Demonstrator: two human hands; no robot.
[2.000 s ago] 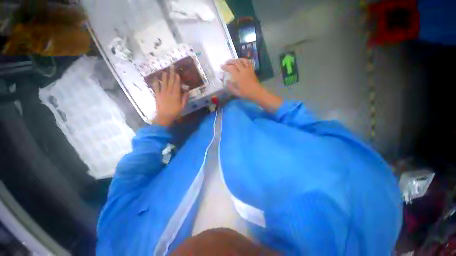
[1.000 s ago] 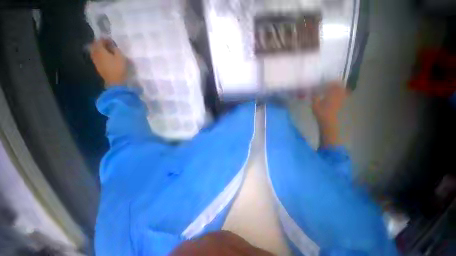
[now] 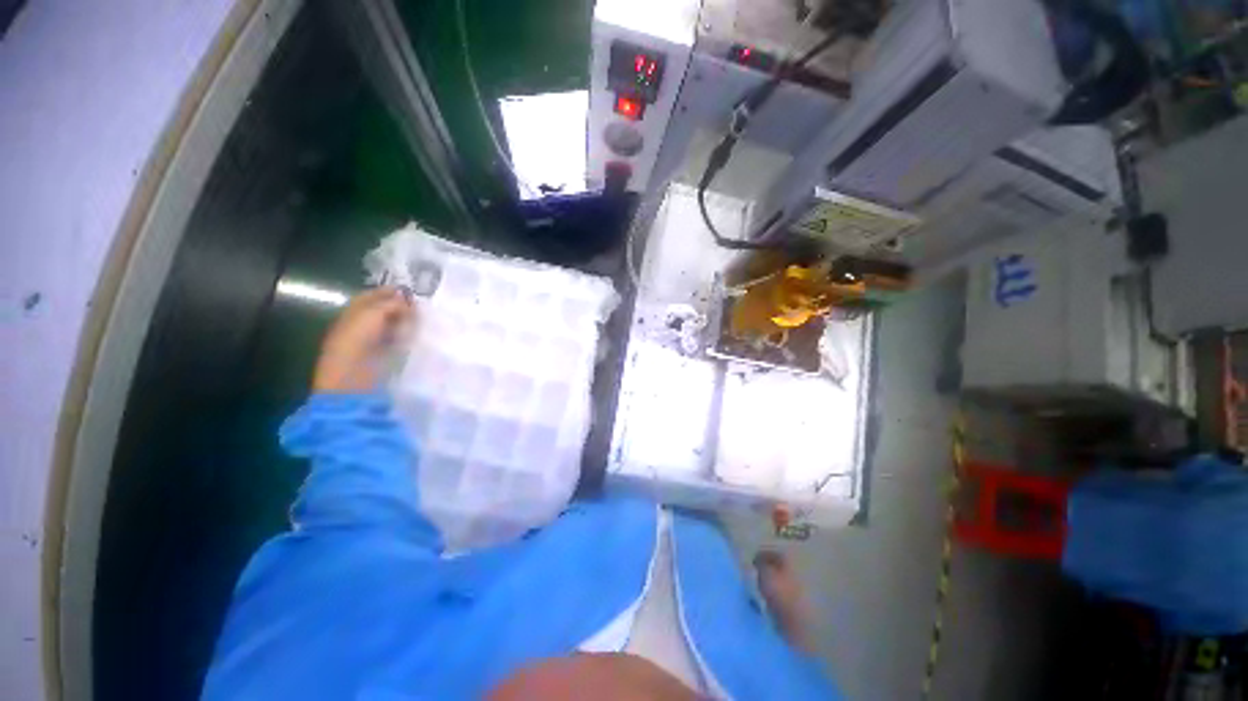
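My left hand [image 3: 361, 342] is at the far left edge of a white blister tray [image 3: 507, 404] with rows of square pockets. A small dark ring [image 3: 424, 278] sits in the tray's corner pocket beside my fingertips. A small dark bit shows at my fingertips; whether I grip it is unclear. My right hand [image 3: 780, 589] is low at the front of the white machine base [image 3: 664, 425], below its red button [image 3: 782, 516], partly hidden and blurred. The amber press head [image 3: 794, 295] stands over the brown fixture [image 3: 767, 342], covering much of it.
A control box [image 3: 632, 82] with red digits stands behind the tray. Small bits [image 3: 680, 325] lie on the machine base, and a black cable runs above it. A white sheet [image 3: 546, 143] lies at the back. A red-orange crate [image 3: 1016, 512] and a blue sleeve [image 3: 1163, 541] are at right.
The view has turned and shows more of the machine. My left hand has gone from the fixture to the tray's far corner. My right hand has moved off the base and down.
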